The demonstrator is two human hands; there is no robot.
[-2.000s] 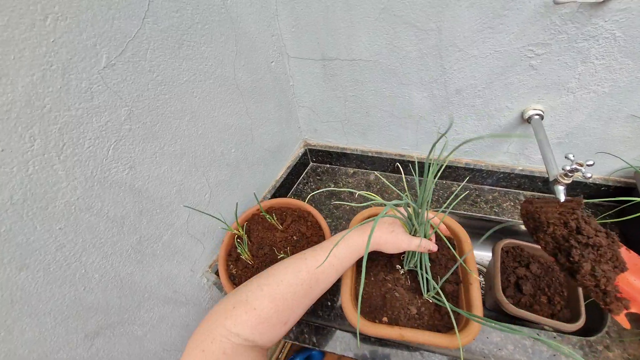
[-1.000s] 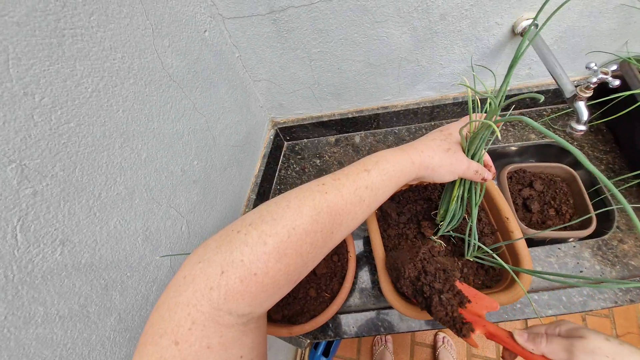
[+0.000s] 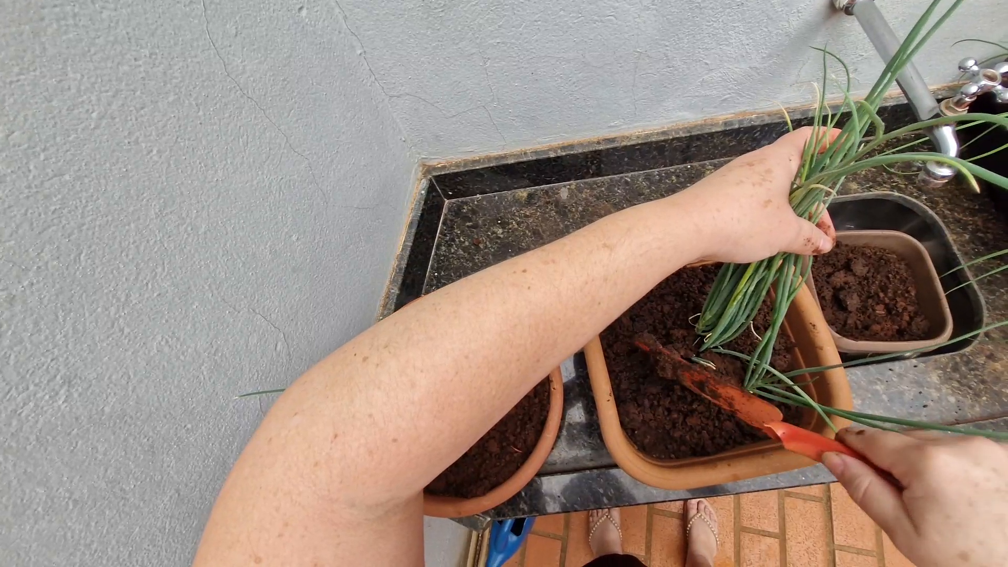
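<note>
My left hand (image 3: 776, 201) grips a bunch of long green onion-like plants (image 3: 748, 299), holding the leaves tilted to the upper right. The base of the bunch stands in dark soil (image 3: 669, 425) in a rectangular terracotta-coloured pot (image 3: 661, 472). My right hand (image 3: 929, 488), at the lower right, is closed on the handle of an orange garden trowel (image 3: 736, 398). The soil-smeared blade lies over the soil, its tip left of the plant bases. Some leaves hang over the pot's right rim, and my left forearm crosses above its upper left part.
A round pot of soil (image 3: 543, 441) is partly hidden under my left arm. A smaller beige pot of soil (image 3: 937, 291) sits in the sink basin (image 3: 972, 276) at right, below a metal tap (image 3: 941, 146). Walls border the dark stone counter (image 3: 504, 213) behind and at left.
The trowel was heaped with soil at the right, then tipped over the pot; now its blade is mostly bare and lies on the soil. The left hand keeps its hold. The view has shifted.
</note>
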